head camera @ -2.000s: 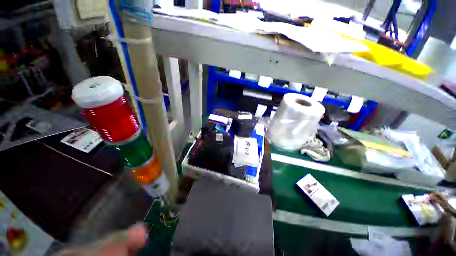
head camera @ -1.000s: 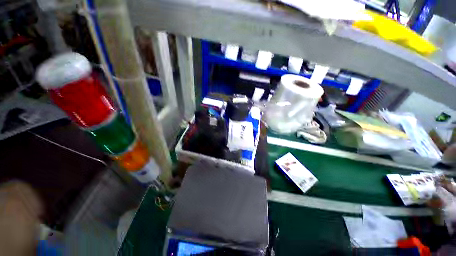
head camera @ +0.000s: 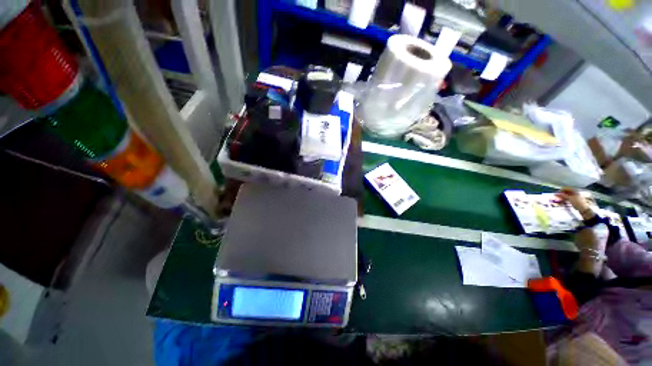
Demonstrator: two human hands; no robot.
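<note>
The bench scale [head camera: 286, 232] stands at the near end of the green table, with a bare grey plate and a lit blue display. A white printed pack [head camera: 392, 188] lies alone on the green conveyor [head camera: 457, 187] to the right of the scale. A tray [head camera: 275, 177] with black items and a handwritten label card [head camera: 320, 137] stands directly behind the scale. Neither my left hand nor my right hand can be made out in the picture.
A signal tower [head camera: 107, 136] leans at the left. A film roll [head camera: 404, 82] stands behind the conveyor. Several packs [head camera: 540, 212] lie under a coworker's hand [head camera: 575, 201] at the right. Paper sheets [head camera: 497, 261] and an orange and blue tool [head camera: 554, 297] lie nearer.
The view has tipped down and turned, so the scale's whole front shows. The blurred hand seen earlier at lower left is out of the picture. The lone pack appears nearer the scale.
</note>
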